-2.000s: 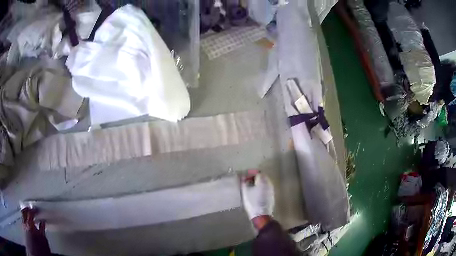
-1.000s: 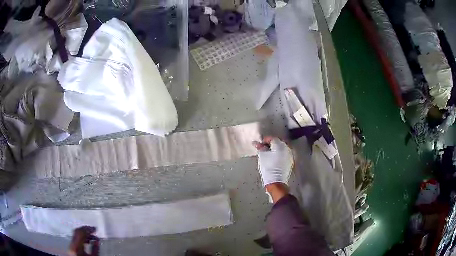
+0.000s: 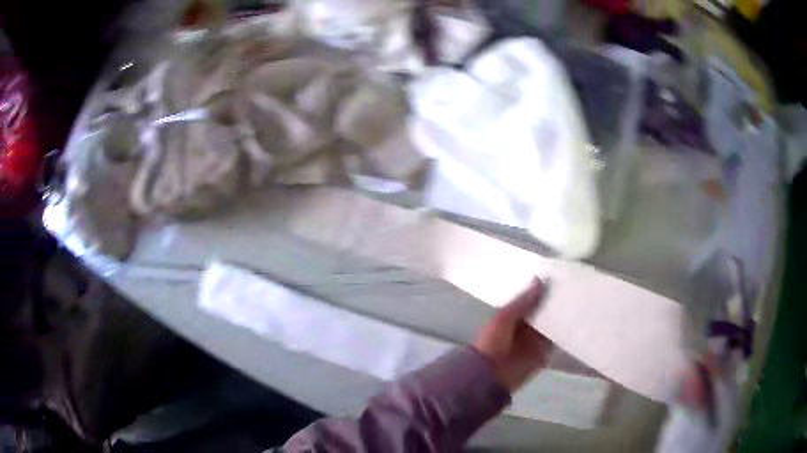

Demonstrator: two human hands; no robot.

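Note:
A beige fabric strip (image 3: 611,305) runs across the table, its right part pale and smooth. My bare left hand (image 3: 518,341) is at its near edge, thumb over the strip and the other fingers partly hidden, seemingly pinching it. My gloved right hand (image 3: 703,398) is blurred at the strip's right end and appears to grip it. A white interlining strip (image 3: 301,318) lies nearer me, with my left sleeve crossing over it.
A white interlining pile (image 3: 509,133) stands behind the strip. Tangled beige pieces (image 3: 292,124) lie at the far left. A clear plastic sheet (image 3: 624,133) is behind the pile. A pale bundle with a dark purple tie (image 3: 733,334) lies along the right edge.
The view has swung left. My left hand has moved from the white strip to the beige strip. My right hand remains at the beige strip's right end, which has shifted nearer me.

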